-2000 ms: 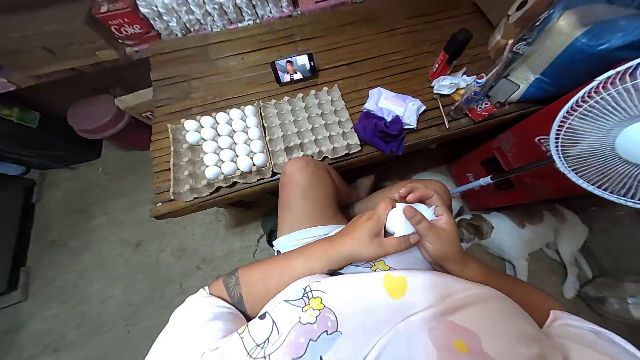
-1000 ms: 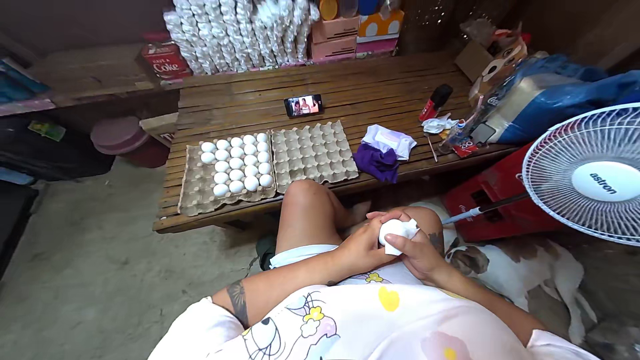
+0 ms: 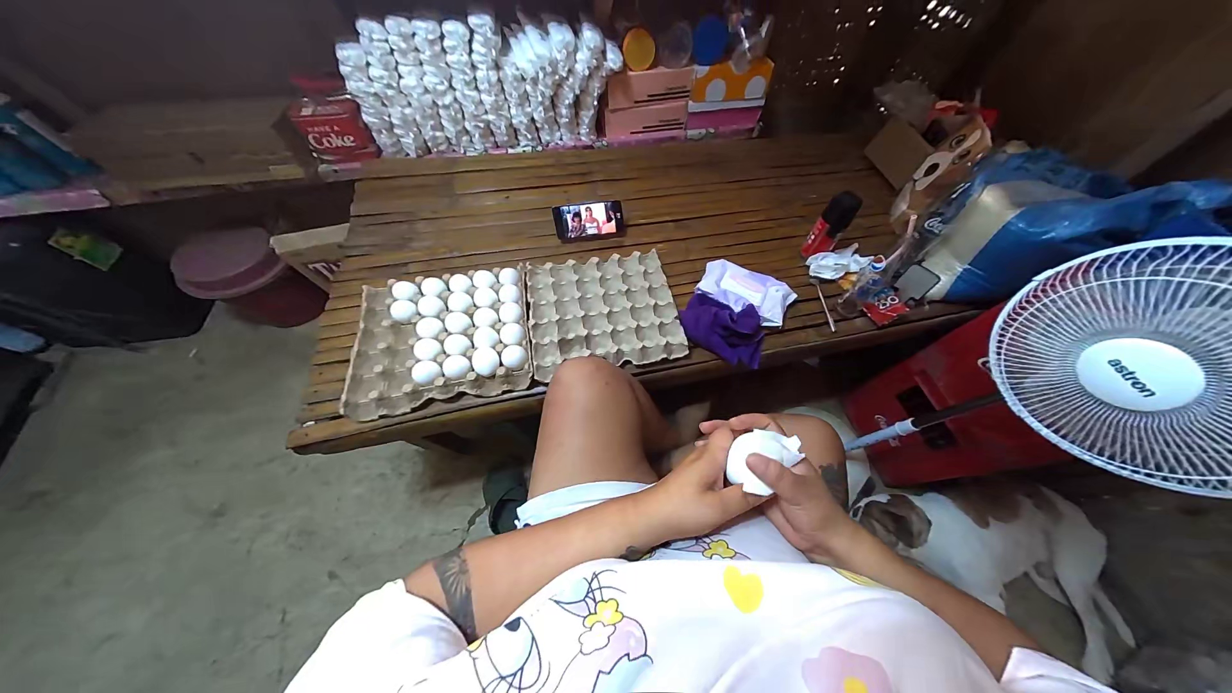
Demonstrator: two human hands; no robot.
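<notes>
Over my lap, my left hand (image 3: 707, 486) and my right hand (image 3: 804, 500) are both closed around a white egg (image 3: 756, 457) with a white wipe or tissue (image 3: 791, 449) bunched against it. My right thumb lies across its front. On the bamboo table stands a cardboard egg tray (image 3: 375, 385) with rows of white eggs (image 3: 457, 322); its left column and front-left cells hold none. An egg tray without eggs (image 3: 606, 308) adjoins it on the right. Beside that lie a purple cloth (image 3: 724, 333) and a white and lilac pack of wipes (image 3: 747, 289).
A phone (image 3: 589, 220) showing a video lies on the slatted table (image 3: 693, 183). A black and red bottle (image 3: 832, 223) and small items are at the right. An electric fan (image 3: 1136, 371) stands at my right, over a dog (image 3: 991, 539). Wrapped packets (image 3: 472, 87) hang behind the table.
My hands stay together around the egg over my lap, with small shifts of the fingers and the white wipe. The trays keep their places. The view has tilted upward.
</notes>
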